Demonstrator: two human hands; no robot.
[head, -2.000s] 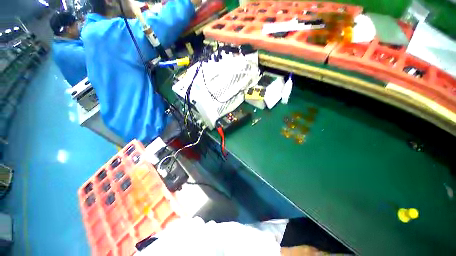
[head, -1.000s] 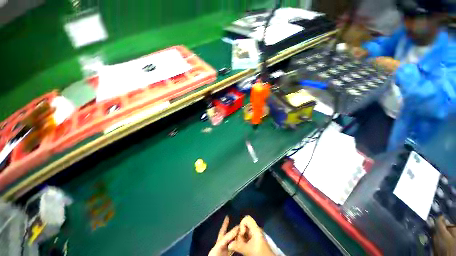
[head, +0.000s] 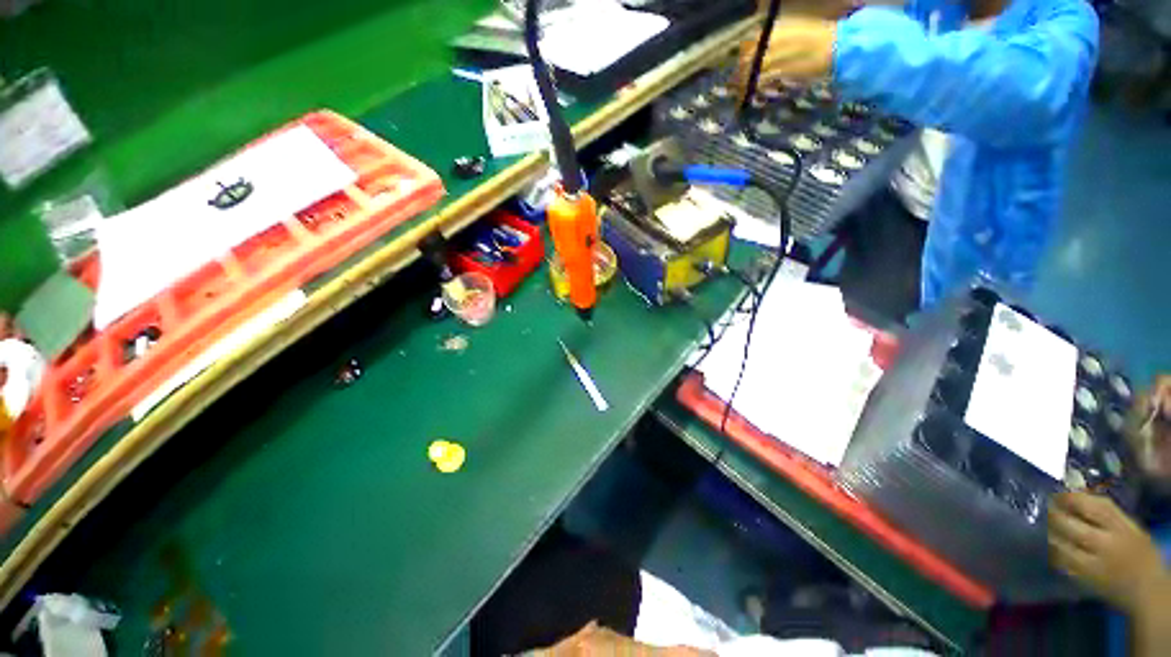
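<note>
Two small yellow pieces, perhaps finger cots (head: 447, 456), lie touching each other on the green mat (head: 321, 539). Silver tweezers (head: 583, 376) lie to their right, near the mat's front edge. At the bottom edge a strip of skin (head: 616, 642) shows beside a white sleeve, cut off by the picture. I cannot tell which of my hands it is or what its fingers do. No other hand of mine can be made out.
An orange electric screwdriver (head: 574, 248) hangs before a blue and yellow soldering station (head: 668, 257). A red bin (head: 503, 257) and small clear cup (head: 470, 299) stand left. A foam tray (head: 424, 186) lies on the shelf. Neighbours' hands (head: 1107, 546) touch stacked blister trays (head: 950, 424) at right.
The view has swung right along the bench. My two hands, fingers together at the bottom centre a second ago, have dropped mostly out of the picture. A neighbour's arm now reaches over the rear trays.
</note>
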